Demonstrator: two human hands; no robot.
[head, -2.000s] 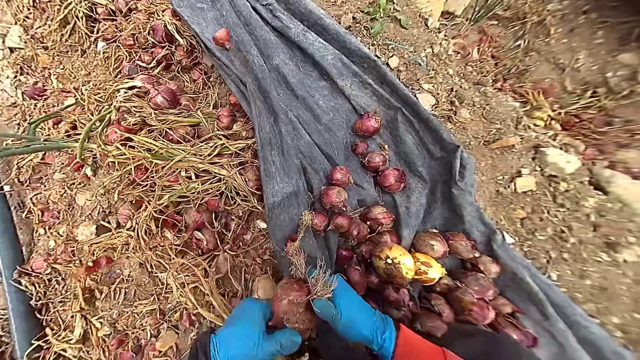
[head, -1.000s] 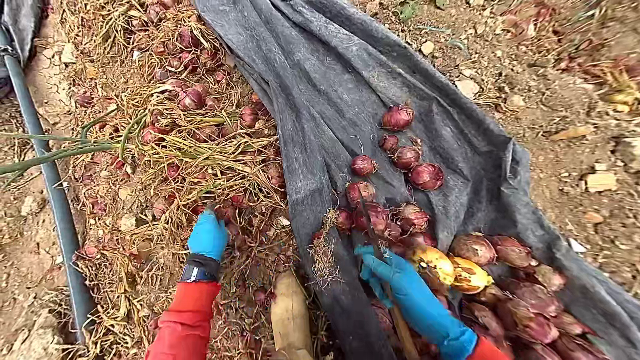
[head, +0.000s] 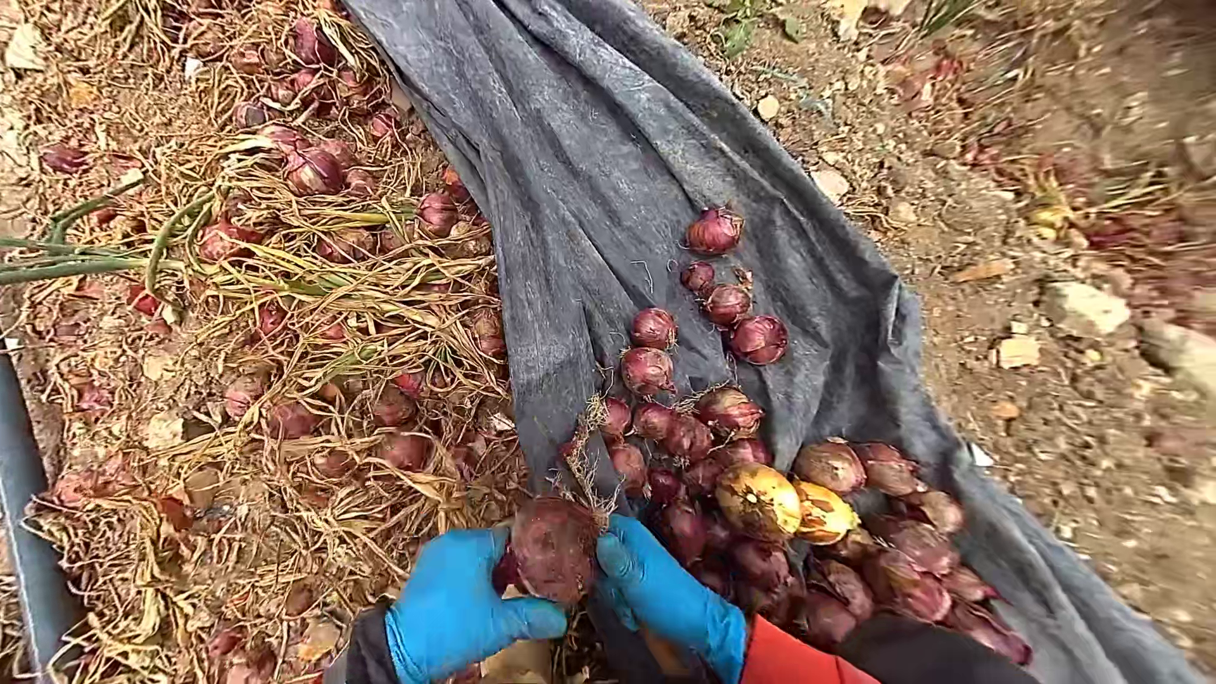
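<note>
A large red onion with a dry root tuft is held low in the middle by my blue-gloved left hand, fingers and thumb around it. My blue-gloved right hand is at the onion's right side, its fingertips by the roots. A wooden handle shows below that hand; any blade is hidden. Several red onions lie on the grey cloth, heaped beside and beyond my right hand. Two yellow-fleshed onions sit in the heap.
Dry stalks and loose red onions cover the soil at left. A dark pipe runs along the left edge. Stony soil with a pale stone lies right of the folded cloth.
My left hand was down among the stalks at left one second ago; now it is back at centre holding an onion. My right hand has come beside it.
</note>
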